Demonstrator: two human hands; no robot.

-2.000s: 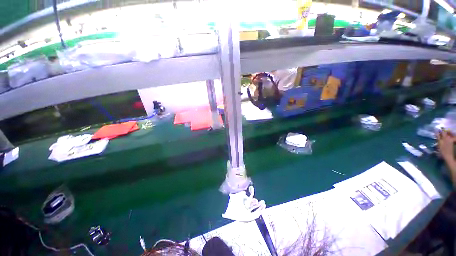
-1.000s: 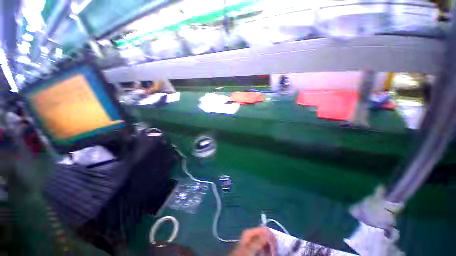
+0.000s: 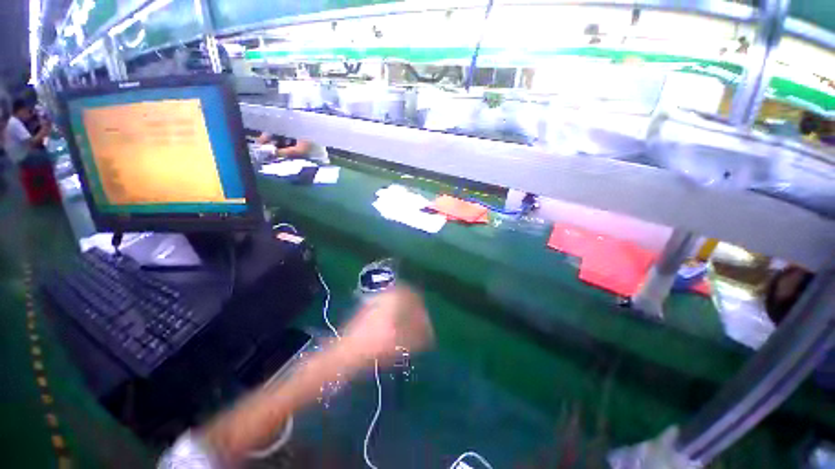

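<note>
My left hand (image 3: 395, 322) reaches in over the mat from the bottom left, the forearm bare above a pale sleeve. It is blurred, and its fingers cannot be made out. Just beyond it, a rounded white-and-black device unit (image 3: 376, 278) lies on the green mat in what looks like a clear bag; I cannot tell whether the hand touches it. A thin white cable (image 3: 374, 417) runs from beside the black stand, passes under my hand and comes out toward the bottom edge. A white cable end (image 3: 469, 460) shows at the bottom edge. My right hand is out of the picture.
A monitor (image 3: 160, 156) and black keyboard (image 3: 137, 307) stand left, with a flat black slab (image 3: 275, 355) beside them. A metal post (image 3: 764, 366) rises at right. White papers (image 3: 409, 209) and red sheets (image 3: 604, 258) lie across the bench. Another person's arm (image 3: 291, 147) shows beyond.
The view has swung left from the post and papers to the monitor side. My left hand, low at the bottom edge a second ago, has moved forward to near the device unit.
</note>
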